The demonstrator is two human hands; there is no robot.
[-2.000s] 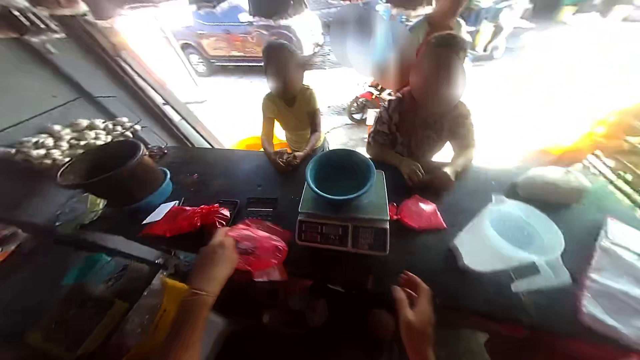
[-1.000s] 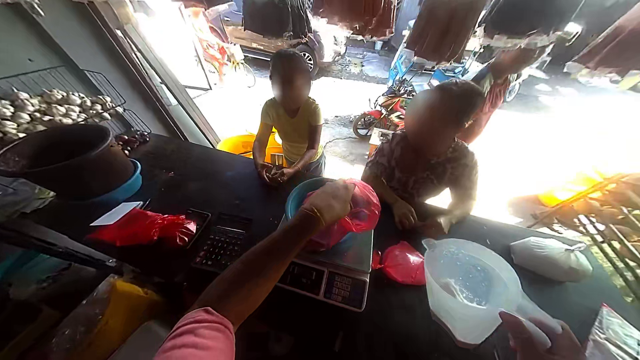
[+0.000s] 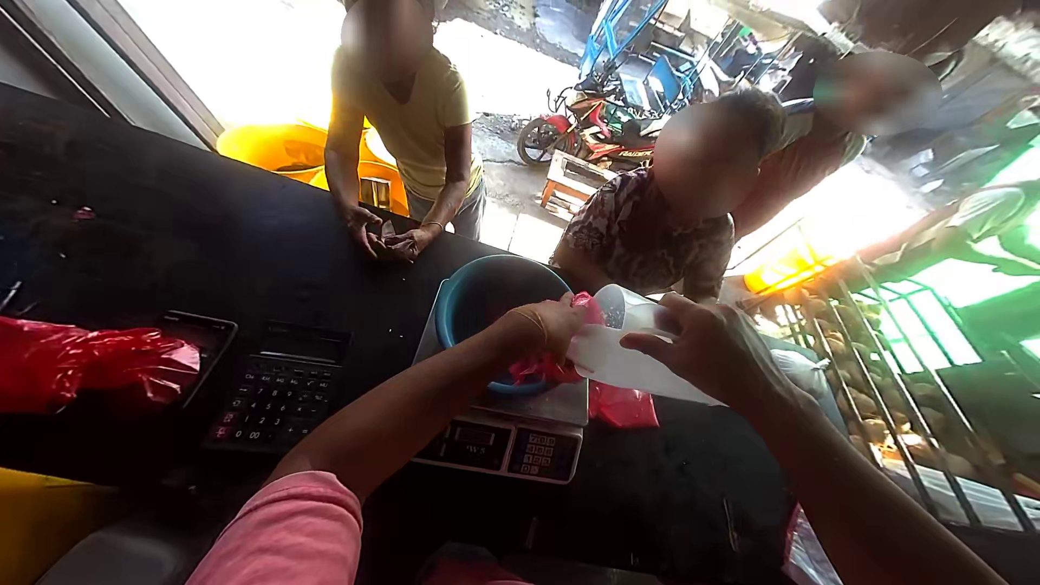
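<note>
My left hand point(image 3: 552, 325) grips a red plastic bag point(image 3: 536, 366) by its mouth, over the right side of a teal plastic bowl point(image 3: 463, 301). The bowl sits on a digital scale point(image 3: 508, 447). In my right hand point(image 3: 699, 341) is a translucent plastic pitcher point(image 3: 617, 366), tilted with its opening against the bag's mouth. Whether anything flows from it cannot be seen. A second red bag point(image 3: 621, 406) lies on the counter just right of the scale, partly under the pitcher.
On the black counter point(image 3: 162, 211) are a calculator point(image 3: 276, 398), a phone point(image 3: 199, 341) and a bundle of red bags point(image 3: 81, 366) at the left. Two people stand across it, one with hands at its edge. A white bag point(image 3: 800, 370) and a barred rack point(image 3: 886, 390) are at right.
My right hand has lifted the pitcher from the counter and brought it left to the red bag. My left hand still holds the bag at the bowl. The view has moved closer.
</note>
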